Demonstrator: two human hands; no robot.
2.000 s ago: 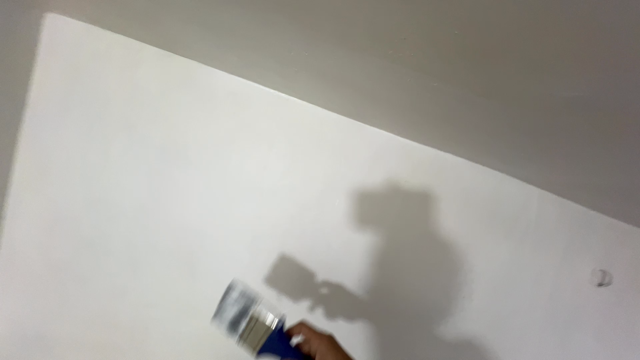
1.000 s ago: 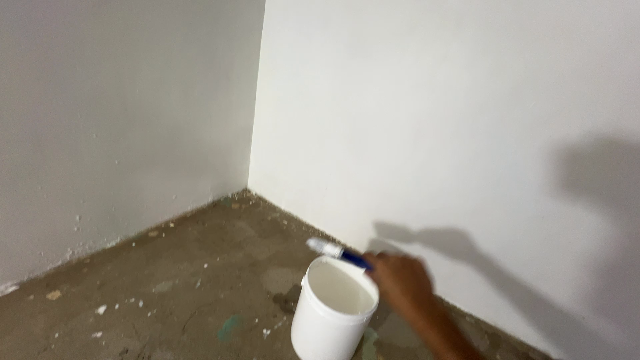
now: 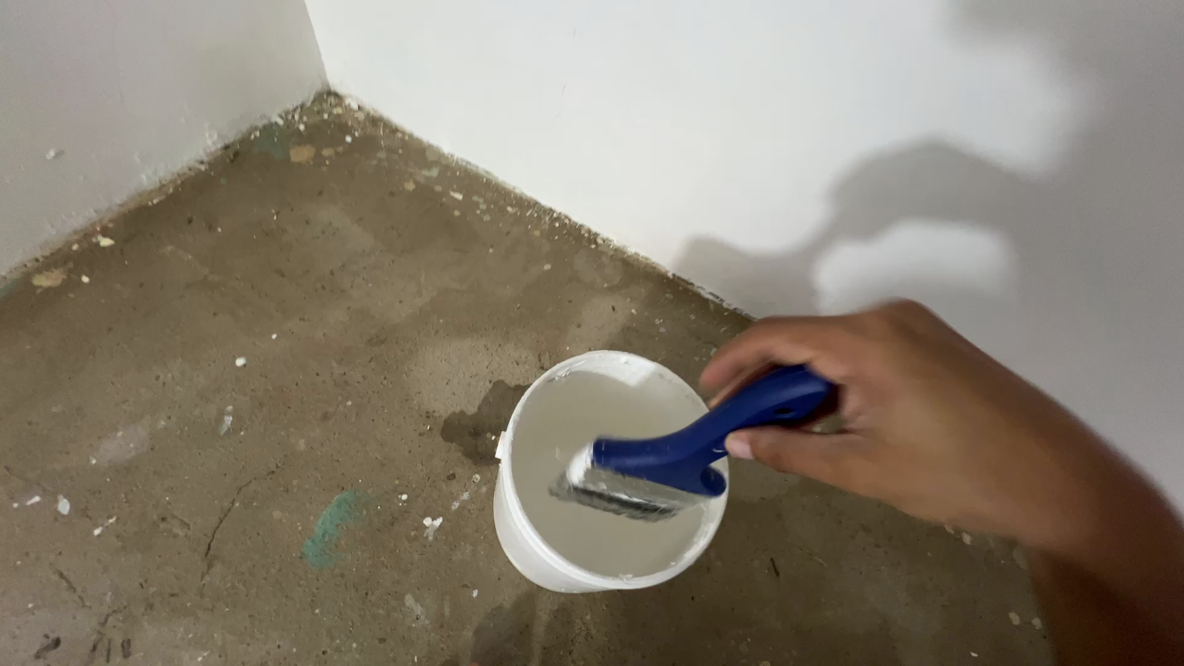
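Note:
My right hand (image 3: pixel 888 416) comes in from the right and grips the blue handle of a flat paintbrush (image 3: pixel 684 449) between thumb and fingers. The brush is tilted over the mouth of a white plastic bucket (image 3: pixel 546 555), its dark, paint-wetted bristles pointing down and left within the rim. Whether the bristle tips touch what is inside cannot be told. The bucket stands upright on the floor, with pale paint smears around its rim. My left hand is out of view.
A stained concrete floor (image 3: pixel 324 370) with paint specks and a green patch lies around the bucket. A white wall (image 3: pixel 647 120) at the right, bearing shadows, meets a greyer wall (image 3: pixel 139 102) at a corner behind.
The view has swung down from the upper wall to the floor. My right hand has brought the brush from above the bucket's far rim, a second ago, to over its opening.

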